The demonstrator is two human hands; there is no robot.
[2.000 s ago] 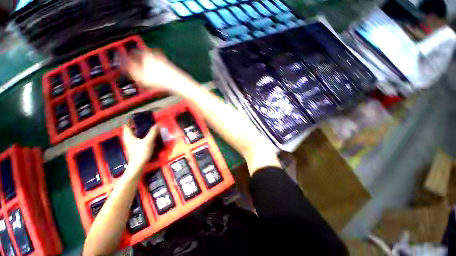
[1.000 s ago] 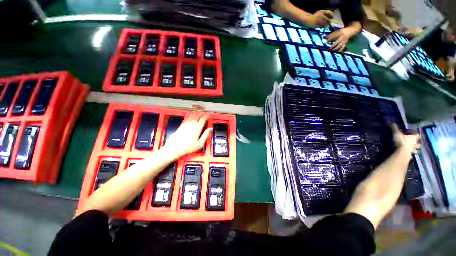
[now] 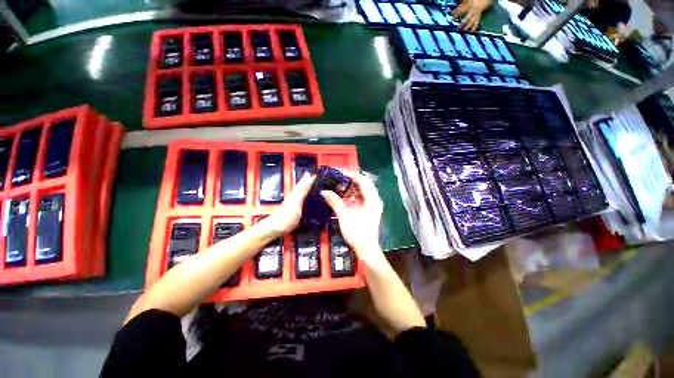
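A black phone unit (image 3: 318,205) is held between both hands above the right part of the main red foam tray (image 3: 251,289). My left hand (image 3: 294,203) grips its left side. My right hand (image 3: 360,212) grips its upper right side, the thumb on its face. Whether a separate cover lies on the unit cannot be told. In the tray's far row, plain dark phones lie in the left slots, and the far right slot looks empty. The near row holds units with pale labels, partly hidden by my left forearm.
A second red foam tray (image 3: 235,117) with open units lies beyond. Stacked red trays (image 3: 92,199) stand at left. A tall stack of black blister trays (image 3: 510,159) stands at right, with light-blue-filled trays (image 3: 454,46) behind it. Another person's hand (image 3: 471,11) shows at the far side.
My right hand has come back from the blister stack to the main tray. The phone unit is now raised between both hands, and the slot at the far right looks empty.
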